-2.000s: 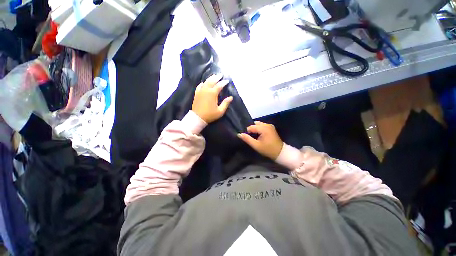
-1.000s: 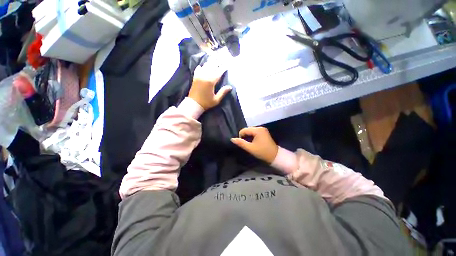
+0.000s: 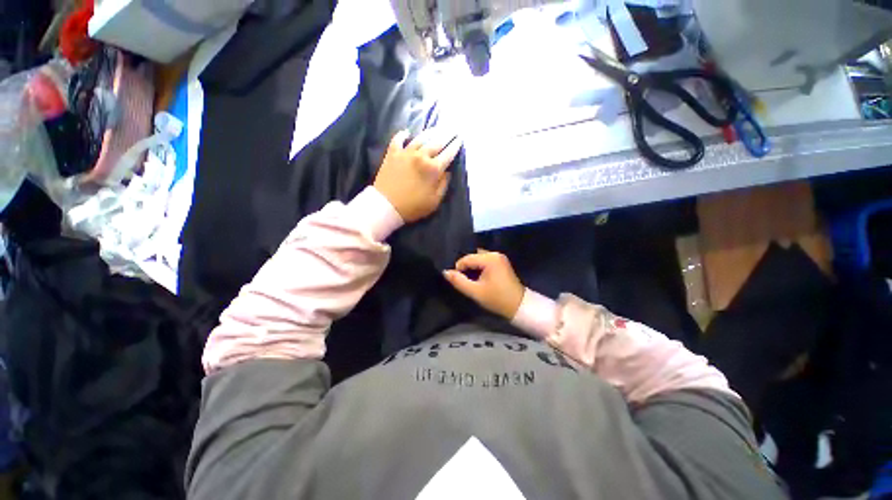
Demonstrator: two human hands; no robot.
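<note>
The black garment lies flat on the table left of the needle and hangs over the front edge into my lap. My left hand lies on it with fingers spread, just in front of the presser foot. My right hand is at the cloth's right edge below the table edge, thumb and forefinger pinched on the black cloth. Glare hides the stitching spot and my left fingertips partly.
Black shears and a blue and red tool lie right of the needle. A white box, tangled white strips, a pink basket and a black heap are at left.
My left hand is flatter on the cloth, its thumb no longer raised. My right hand has moved slightly left and down along the cloth's edge. The view has shifted a little.
</note>
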